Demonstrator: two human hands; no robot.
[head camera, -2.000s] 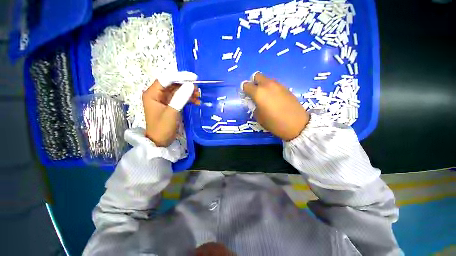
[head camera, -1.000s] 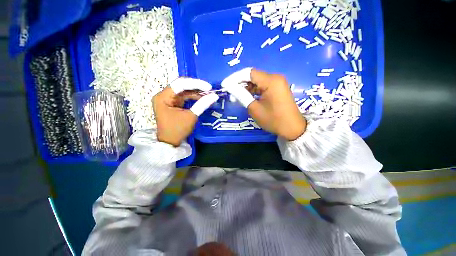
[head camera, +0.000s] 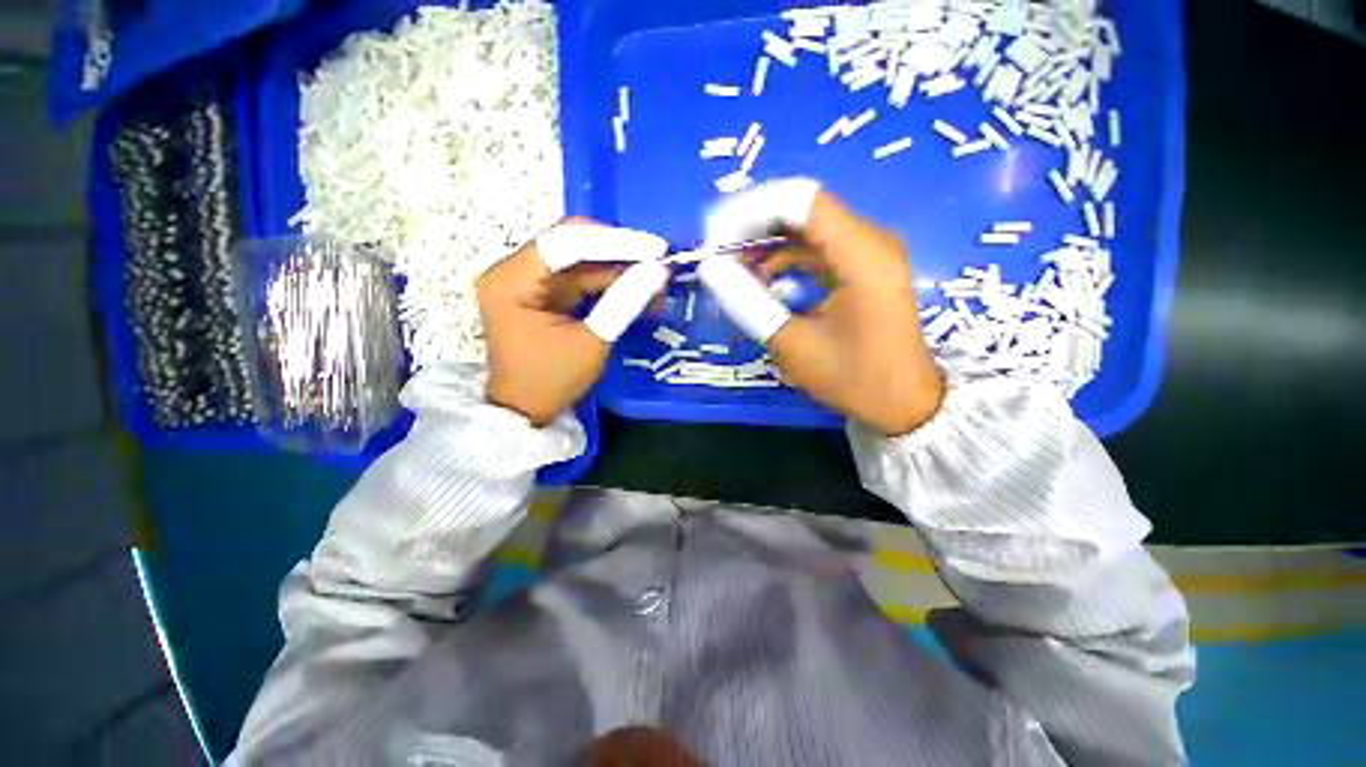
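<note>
My left hand, with white finger cots on thumb and fingertip, pinches one end of a thin metal pin. My right hand, also in white finger cots, pinches the same pin at its fingertips, close to the left ones. The pin lies nearly level and runs past the right fingertips. Whether a white sleeve is on the pin cannot be told. Both hands are above the right blue tray, where loose white sleeves lie scattered.
A blue tray heaped with off-white pieces stands to the left. A clear box of silver pins sits beside the heap. Dark metal parts fill the far-left tray. A dark bench surface lies at the right.
Two seconds ago the left hand held the pin alone, apart from the right hand. The right hand has moved left to meet it, and now both pinch the pin. The view has shifted slightly.
</note>
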